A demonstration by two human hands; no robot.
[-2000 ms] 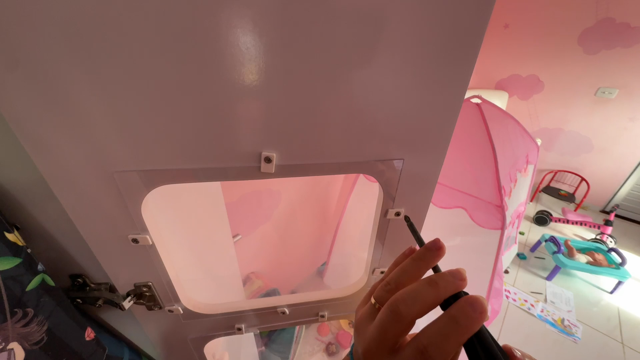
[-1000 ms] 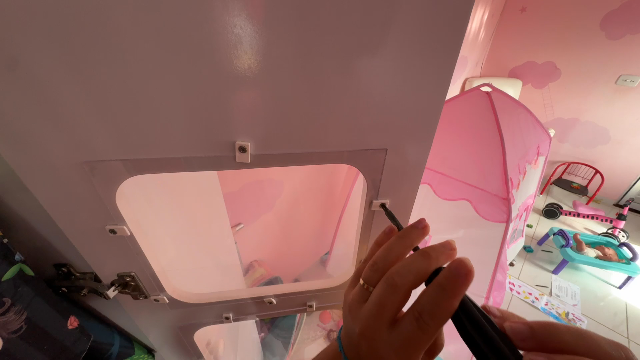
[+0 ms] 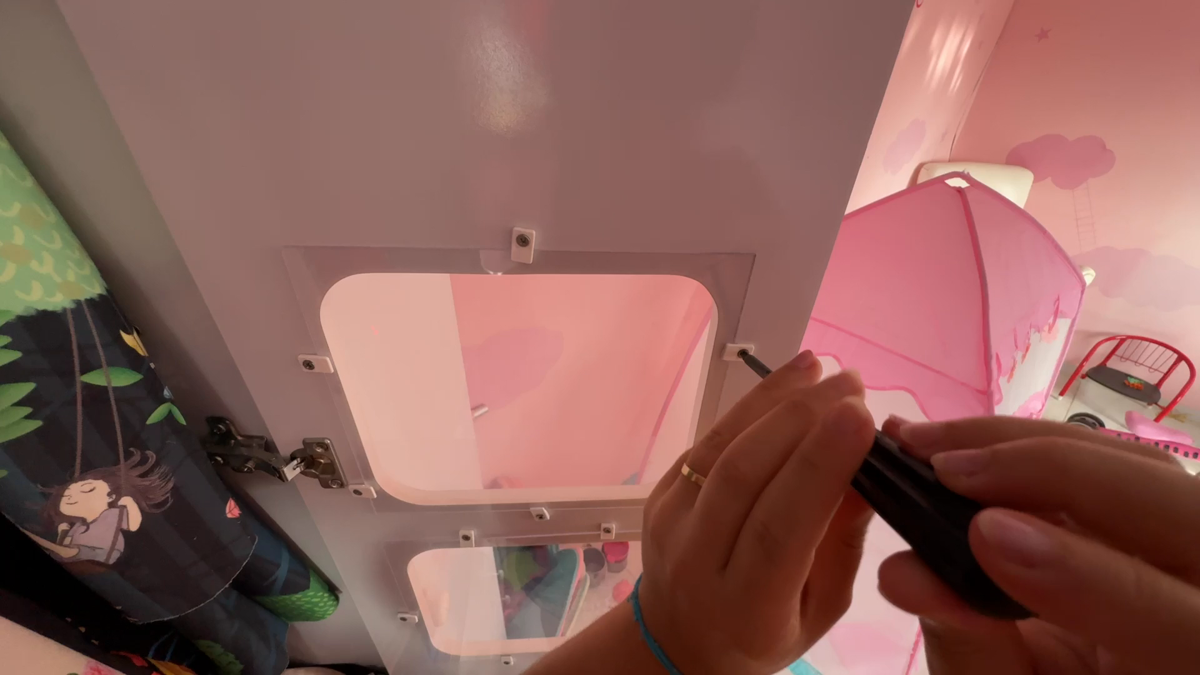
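A screwdriver [image 3: 923, 534] with a black handle has its tip at the screw of a small white plastic clip [image 3: 738, 352] on the right side of a clear panel. My right hand [image 3: 1059, 525] grips the handle. My left hand [image 3: 764, 487], with a ring and a blue wrist band, is wrapped about the shaft near the front of the handle. The clear panel [image 3: 525, 375] covers a rounded opening in a grey cabinet door [image 3: 394, 122]. More white clips with screws sit at its edges, such as the top clip [image 3: 523, 245].
A metal hinge [image 3: 281, 455] joins the door's left side, beside printed dark fabric [image 3: 122, 422]. Below is a second opening with a panel [image 3: 450, 600]. A pink play tent [image 3: 919, 281] and a red-framed child's chair [image 3: 1130, 380] stand to the right, behind the door.
The screwdriver tip, just off the right clip two seconds ago, is now at its screw. My right hand has come further into view on the handle.
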